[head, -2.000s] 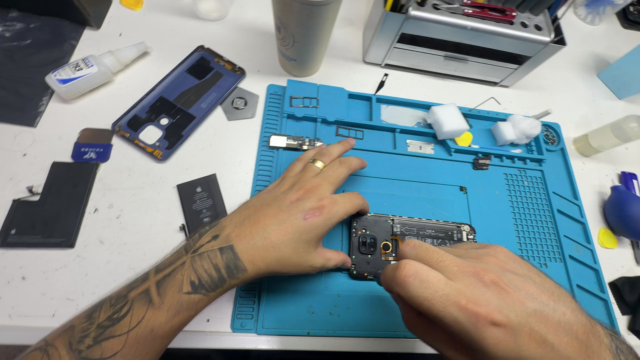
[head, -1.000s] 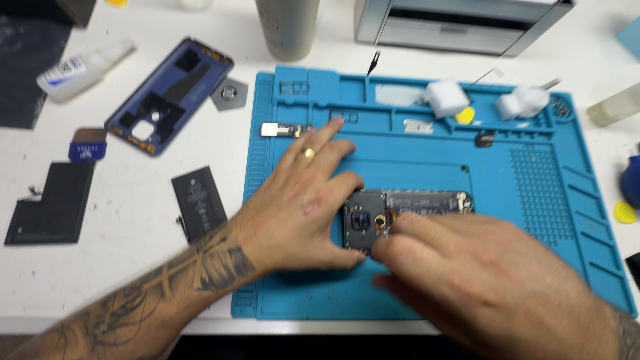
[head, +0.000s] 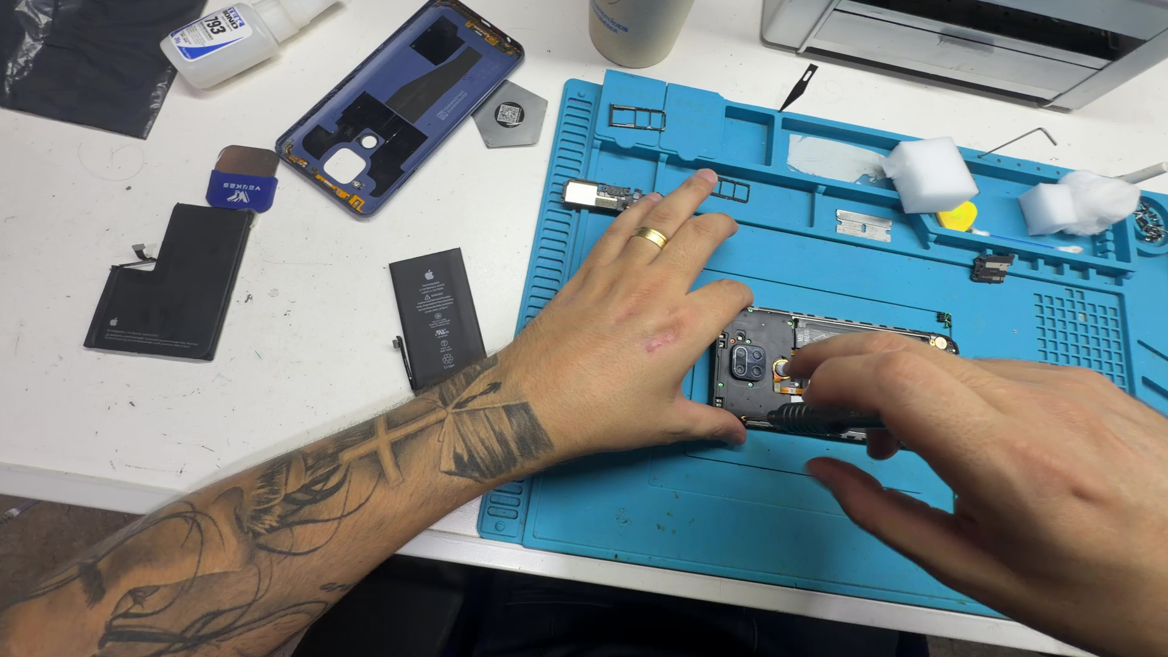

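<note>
An opened smartphone (head: 757, 394) lies on a blue silicone repair mat (head: 639, 529), its camera module and part of its inside showing. My left hand (head: 639, 319) rests palm down on the mat, thumb and index finger against the phone's left end, steadying nothing else. My right hand (head: 985, 438) is over the phone's right part and hides much of it. A dark tool handle (head: 821, 420) lies under its fingers along the phone's near edge; its tip is near the phone's lower left corner. The index fingertip is beside the round gold-rimmed part (head: 780, 368).
Left on the white table are two phone batteries (head: 438, 315) (head: 173, 283), a blue back cover (head: 401, 100) and a glue bottle (head: 214, 46). A cup (head: 636, 27) stands behind the mat. Mat trays hold a razor blade (head: 863, 225) and white foam (head: 931, 173).
My right hand's fingers have opened out from their closer curl over the phone, and a dark tool handle now shows beneath them. My left hand stays at the phone's left end.
</note>
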